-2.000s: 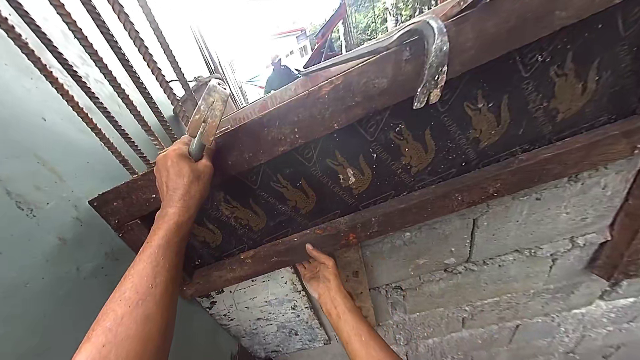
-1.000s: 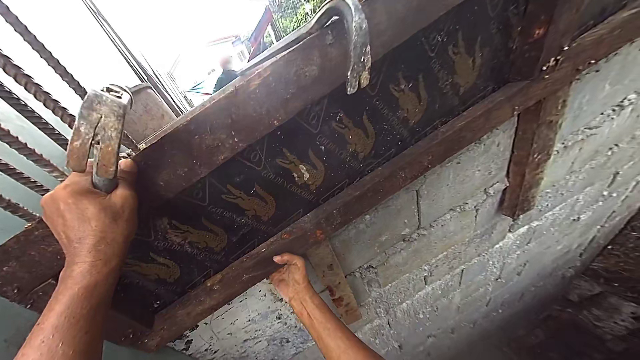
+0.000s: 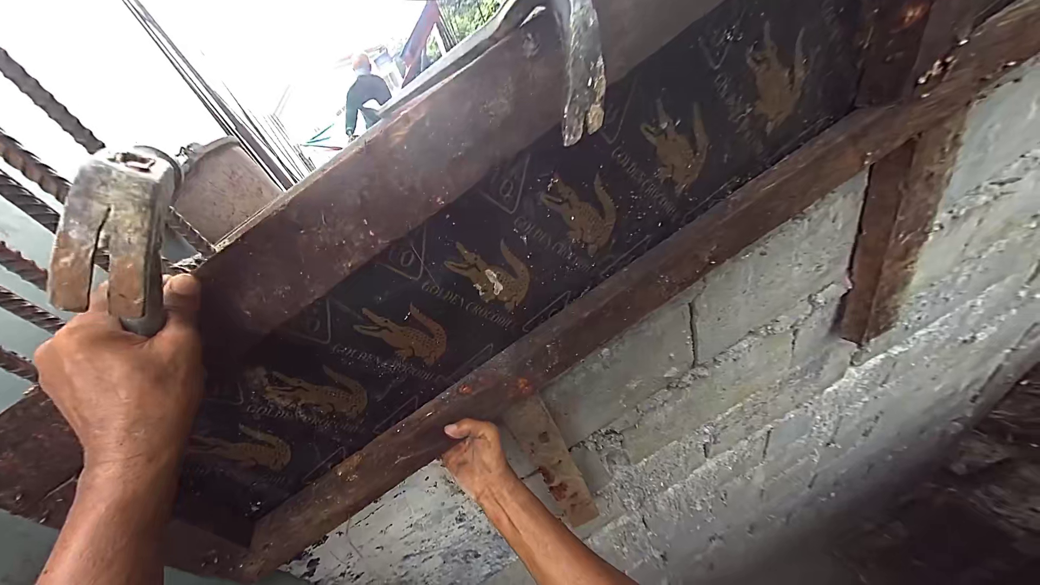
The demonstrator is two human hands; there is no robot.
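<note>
My left hand (image 3: 122, 374) grips a claw hammer (image 3: 122, 236) close below its head, with the split claw facing me, beside the left end of the upper wooden beam (image 3: 341, 203). My right hand (image 3: 479, 459) touches the lower wooden beam (image 3: 634, 276) from beneath, its thumb against the timber and the other fingers partly hidden. Between the beams lies a dark printed panel (image 3: 390, 268) with golden crocodile figures. Over the upper beam hangs the forked end of a steel pry bar (image 3: 585, 81).
Ribbed steel bars (image 3: 41, 175) stand at the left. A concrete block wall (image 3: 634, 357) runs below the beams, with a short wooden piece (image 3: 552, 463) and a wooden post (image 3: 890, 236) against it. A person (image 3: 366, 93) is in the distance beyond the beam.
The view has moved closer and shifted right. The hammer stays in my left hand, and my right hand remains at the lower beam.
</note>
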